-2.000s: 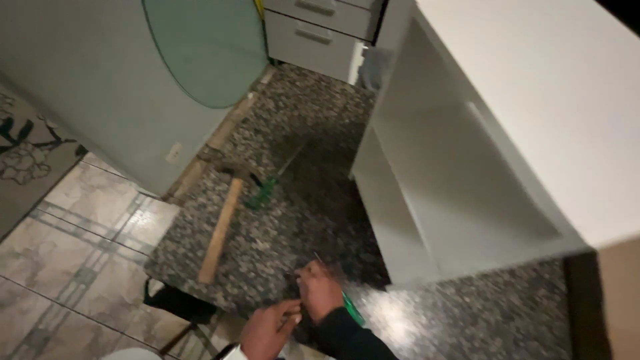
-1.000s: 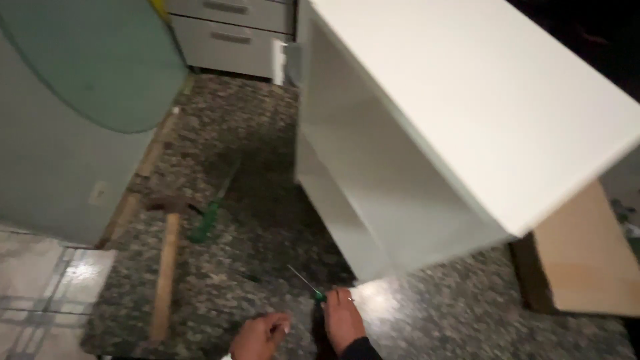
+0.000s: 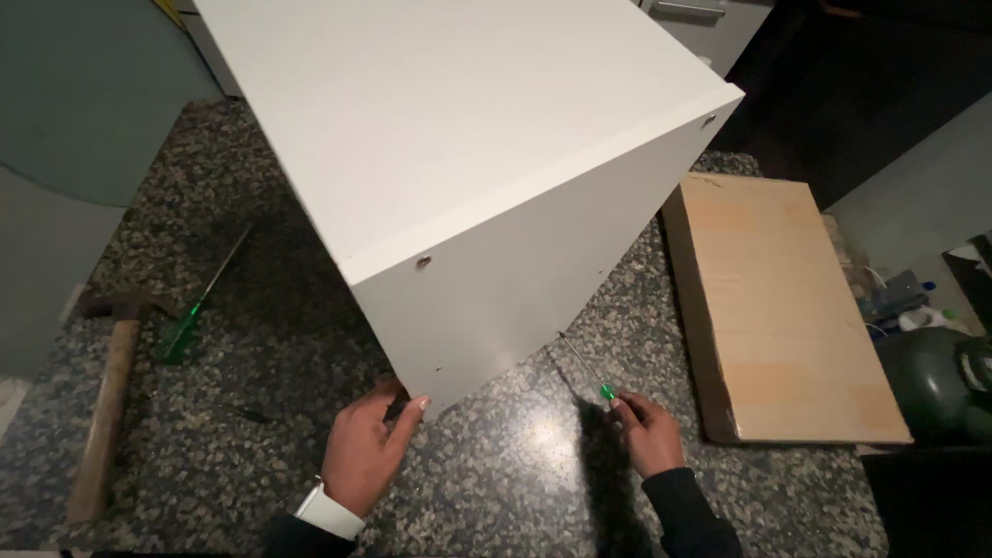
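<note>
A white cabinet box (image 3: 496, 201) stands on the granite countertop (image 3: 496, 496), with screws in its near side panel. At the panel's lower left corner, my left hand (image 3: 368, 446) has its thumb on the panel face and its fingers around the edge, partly hidden. My right hand (image 3: 651, 434) holds a small screwdriver (image 3: 607, 391) by its green handle; the thin shaft points up and left, its tip beside the cabinet's lower edge. Whether the tip touches the cabinet I cannot tell.
A claw hammer (image 3: 112, 403) with a wooden handle and a second green-handled screwdriver (image 3: 182, 333) lie at the left. A flat cardboard box (image 3: 783, 310) rests to the right of the cabinet. Past it are a dark green gas cylinder (image 3: 934, 387) and bottles.
My left hand has come onto the cabinet's lower corner; a second ago it was off it. The right hand still holds the screwdriver. The view has swung right.
</note>
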